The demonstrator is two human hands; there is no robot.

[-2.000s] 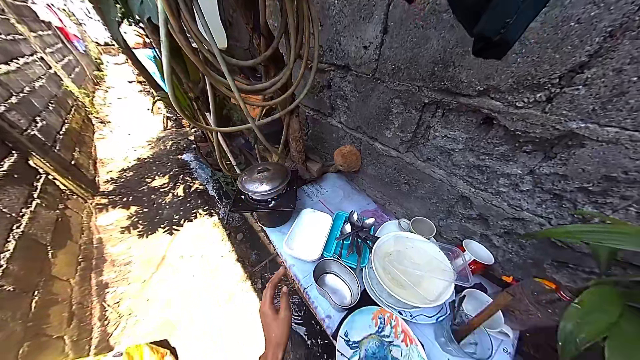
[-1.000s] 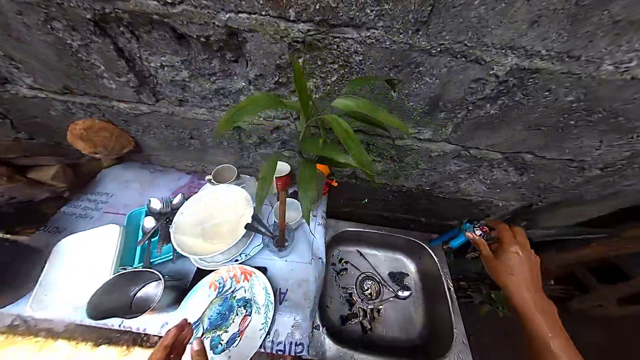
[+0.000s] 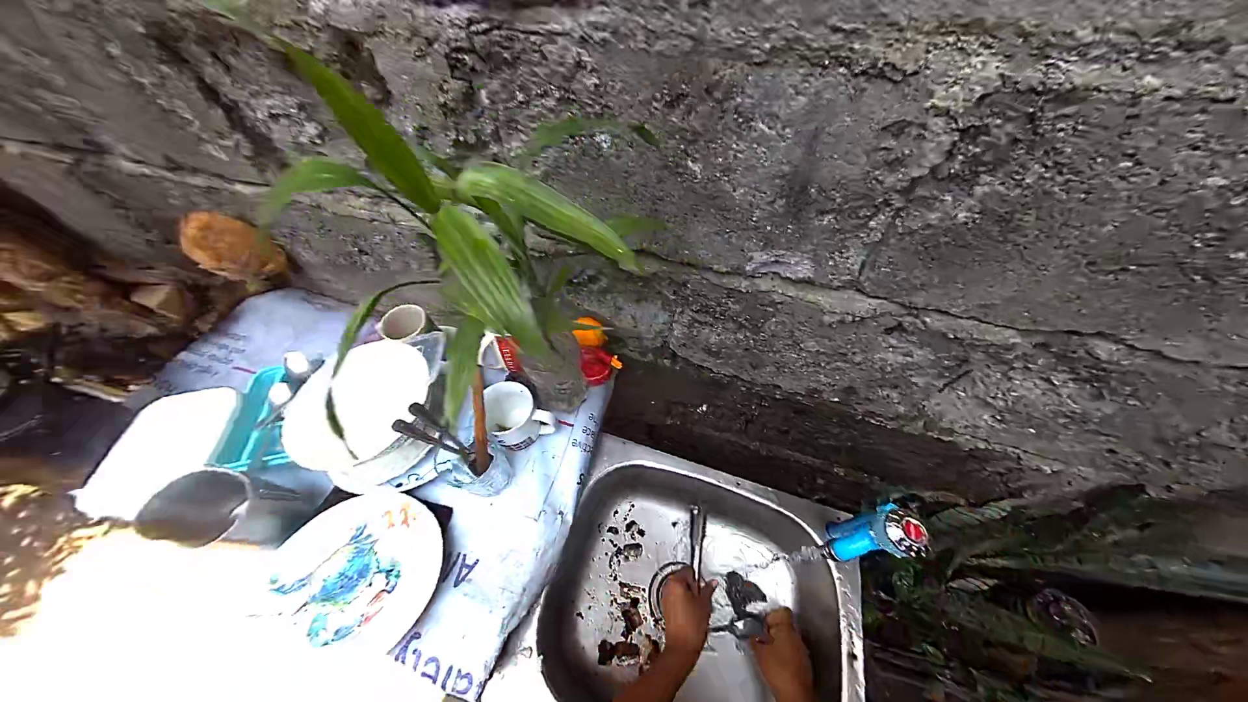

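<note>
Both hands are down in a stainless steel sink (image 3: 707,478). My left hand (image 3: 686,609) holds the handle of a metal utensil (image 3: 696,536) that points up toward the sink's back. Close on its right, my right hand (image 3: 780,648) grips a spoon (image 3: 745,625) whose bowl is near its fingers. Water runs from a blue faucet (image 3: 858,538) on the sink's right rim. Dark scraps (image 3: 629,624) lie on the sink floor at the left, and a dark lump (image 3: 745,588) lies near the spoon.
Left of the sink, a covered table holds a crab-patterned plate (image 3: 356,575), stacked white dishes (image 3: 361,409), a white mug (image 3: 515,414), a teal basket (image 3: 252,419) and a metal bowl (image 3: 193,505). A leafy plant (image 3: 487,244) rises before the concrete block wall (image 3: 877,244).
My right hand has moved from the faucet down into the sink. My left hand has left the crab-patterned plate and is in the sink too. Water now flows from the faucet.
</note>
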